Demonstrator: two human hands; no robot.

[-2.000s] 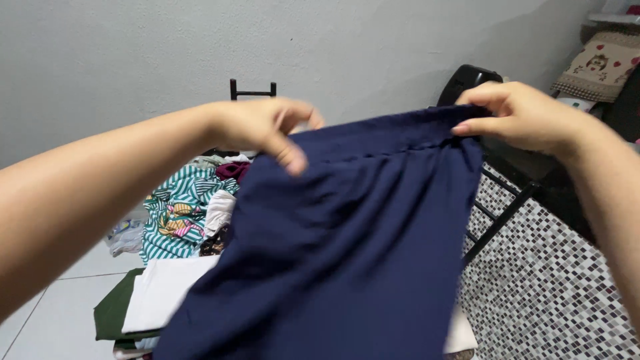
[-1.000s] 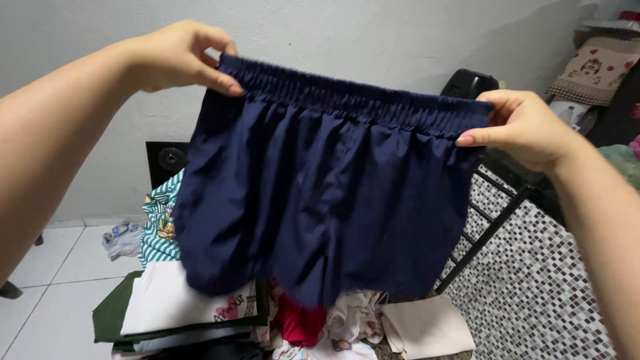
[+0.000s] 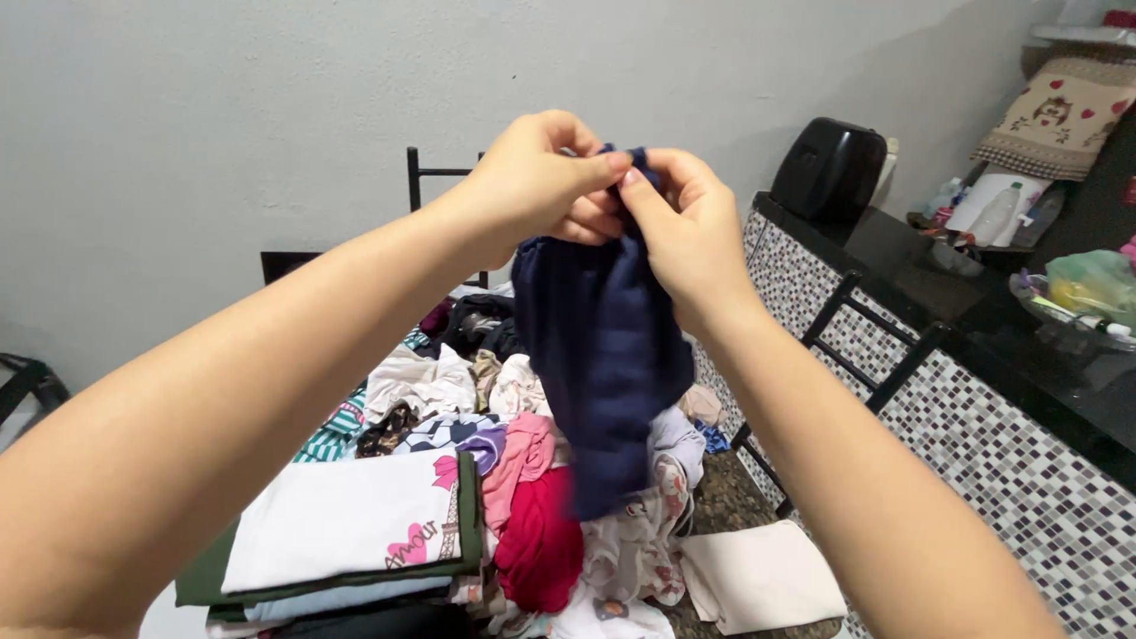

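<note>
Navy blue shorts with a gathered waistband [image 3: 603, 355] hang bunched from both hands above a granite table [image 3: 732, 497]. My left hand [image 3: 555, 182] and my right hand [image 3: 688, 213] pinch the waistband, their fingertips meeting at its top. Below the shorts lies a heap of loose clothes, with a red garment [image 3: 540, 541] and a pink one [image 3: 524, 457] in it. A stack of folded clothes, topped by a white printed shirt [image 3: 342, 519], sits at the front left. One folded cream cloth [image 3: 763, 577] lies at the front right.
A black metal chair [image 3: 874, 342] stands right of the table, by a wall of small mosaic tiles [image 3: 1003, 435]. The black counter [image 3: 958, 311] above carries a black appliance [image 3: 830, 169] and a bowl with bags [image 3: 1078, 297]. Another chair back [image 3: 448, 171] rises behind the heap.
One second ago the shorts were spread wide between my hands. My hands have come together at the waistband, and the shorts now hang narrow and gathered.
</note>
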